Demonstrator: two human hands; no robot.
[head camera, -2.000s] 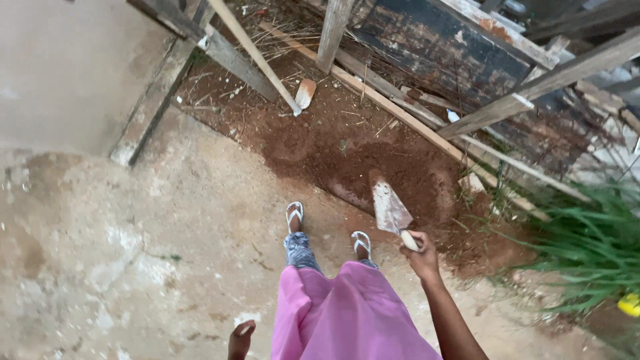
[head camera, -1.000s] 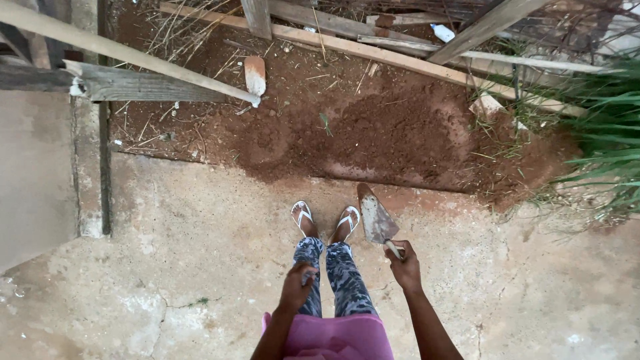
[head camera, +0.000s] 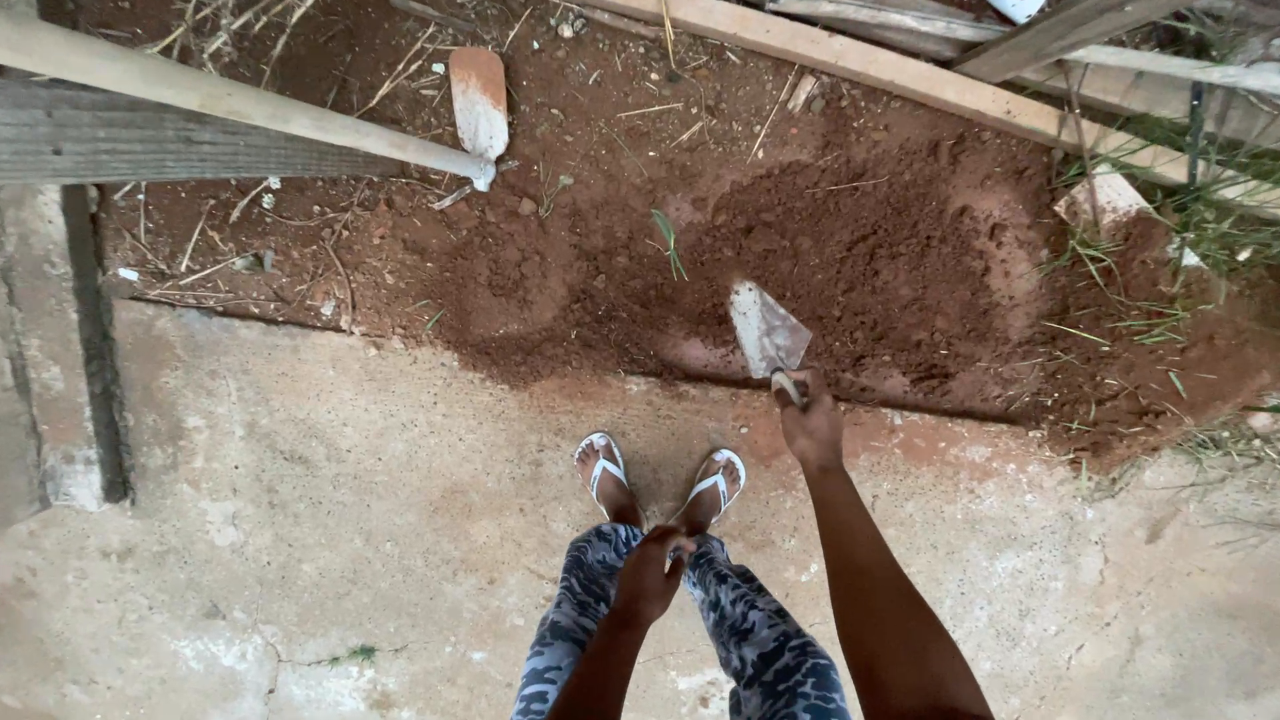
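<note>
My right hand (head camera: 812, 425) is closed around the handle of a masonry trowel (head camera: 768, 332), whose soil-marked metal blade points up and left over the near edge of the loosened reddish-brown soil (head camera: 850, 250). Whether the blade touches the soil cannot be told. My left hand (head camera: 652, 572) hangs in front of my shins, its fingers partly curled; nothing shows in it. A garden hoe (head camera: 480, 110) with a dirt-coated blade and a long pale handle lies toward the upper left, far from both hands.
My feet in white flip-flops (head camera: 603, 470) stand on a concrete slab (head camera: 380, 520) beside the soil strip. A long wooden board (head camera: 860, 70) runs behind the soil. A weathered plank (head camera: 180, 130) is at upper left, a low concrete curb (head camera: 50, 350) below it. Grass (head camera: 1150, 290) grows at right.
The trowel has moved from beside the slab's edge to over the soil. My left hand is lower against my legs. The view has shifted strongly since the oldest frame.
</note>
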